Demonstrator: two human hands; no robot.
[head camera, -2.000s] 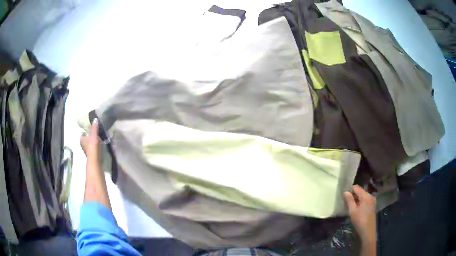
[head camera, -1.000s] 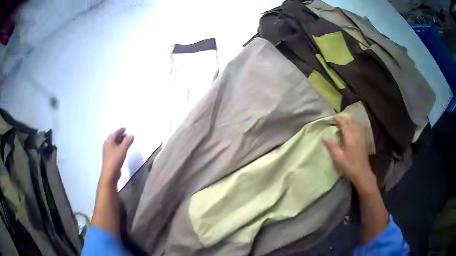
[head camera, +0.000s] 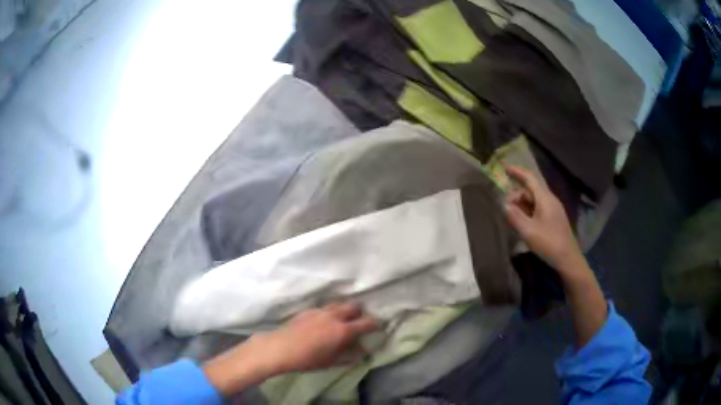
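Observation:
A large part-sewn garment piece in taupe-grey lies over the table in front of me. A whitish strip with a dark brown band at its right end lies across it. Pale yellow-green cloth shows under the strip. My left hand lies on the strip's lower edge, fingers bent; whether it grips cloth is unclear. My right hand has its thumb and fingers on a small pale green-beige edge right of the dark band; its grip is unclear.
A garment pile, dark brown with lime patches, lies at the upper right of the white table. Hanging cloth pieces show at the lower left. A blue object stands beyond the table at the upper right.
The whitish, dark-banded strip has come from the table's far side to lie across the garment, covering much of the yellow-green panel. My left hand has moved right onto it. The view has shifted right.

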